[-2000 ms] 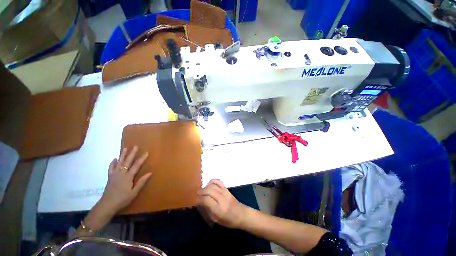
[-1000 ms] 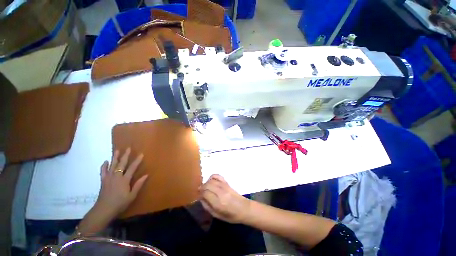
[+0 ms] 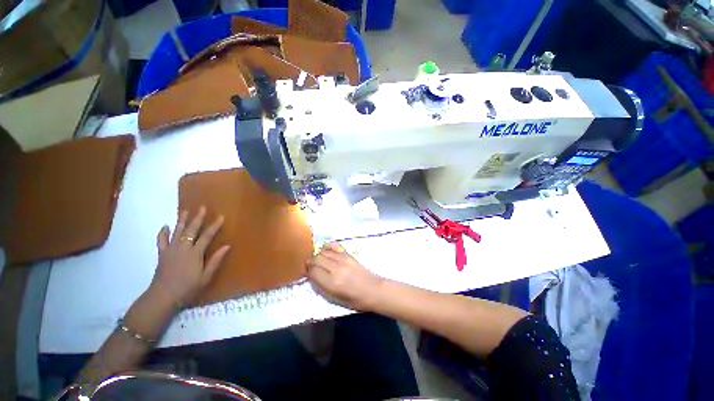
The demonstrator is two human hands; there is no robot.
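Observation:
A brown square panel (image 3: 254, 243) lies flat on the white table, its right edge under the lit presser foot (image 3: 304, 205) of the white sewing machine (image 3: 376, 133). My left hand (image 3: 188, 258) rests flat on the panel's left part, fingers spread, gripping nothing. My right hand (image 3: 340, 276) holds the panel's near right corner between thumb and fingers. Small white labels (image 3: 365, 208) lie on the machine bed right of the needle. Red-handled snips (image 3: 452, 233) lie further right.
Stacked brown panels (image 3: 66, 196) lie at left, beside a carton (image 3: 63, 47). A blue bin (image 3: 156, 66) behind the machine holds loose brown pieces (image 3: 196, 94). A blue bin (image 3: 654, 290) at right has a grey-white cloth (image 3: 579, 321). Ruler marks show along the table's front edge.
The panel has moved away from me, further under the machine head, and both hands have moved forward with it. Ruler marks now show at its near edge.

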